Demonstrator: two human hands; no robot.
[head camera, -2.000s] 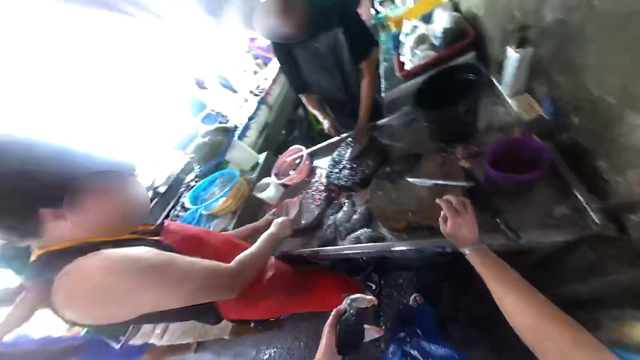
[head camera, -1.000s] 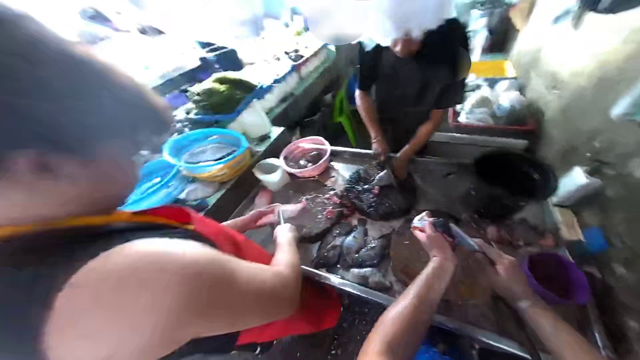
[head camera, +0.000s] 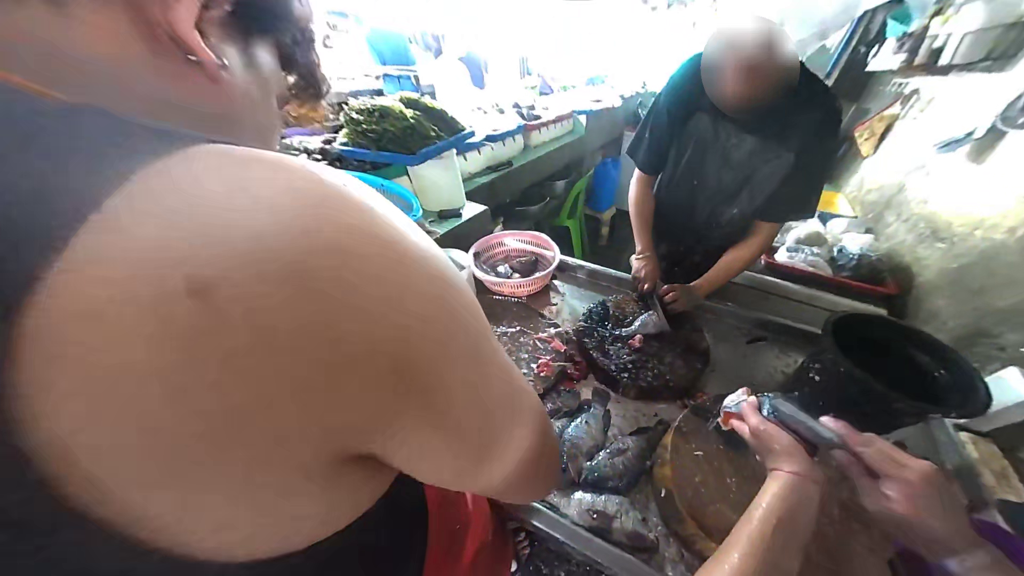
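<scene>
Above a round wooden chopping board (head camera: 700, 480), my left hand (head camera: 772, 440) grips a small fish (head camera: 734, 406), its pale and reddish end showing past my fingers. My right hand (head camera: 900, 480) is closed on the handle end of what looks like a knife (head camera: 800, 422), the broad grey blade lying against the fish; blur hides where they touch. Several whole dark fish (head camera: 588, 438) lie on the metal tray table left of my board. Farther off, a co-worker's hands (head camera: 664, 292) hold a blade to a fish on a second round board (head camera: 680, 364).
Another person's bare shoulder and arm (head camera: 320, 320) fill the left side, close to me. A black bucket (head camera: 904, 368) stands just beyond my hands. A pink basket (head camera: 516, 284) holds fish pieces at the far left corner. The tray's metal rim (head camera: 576, 544) runs along the near side.
My right hand was empty two seconds before, with a knife on the board; it now holds the knife at the fish. My left hand has come up over the board with the fish. The view has swung.
</scene>
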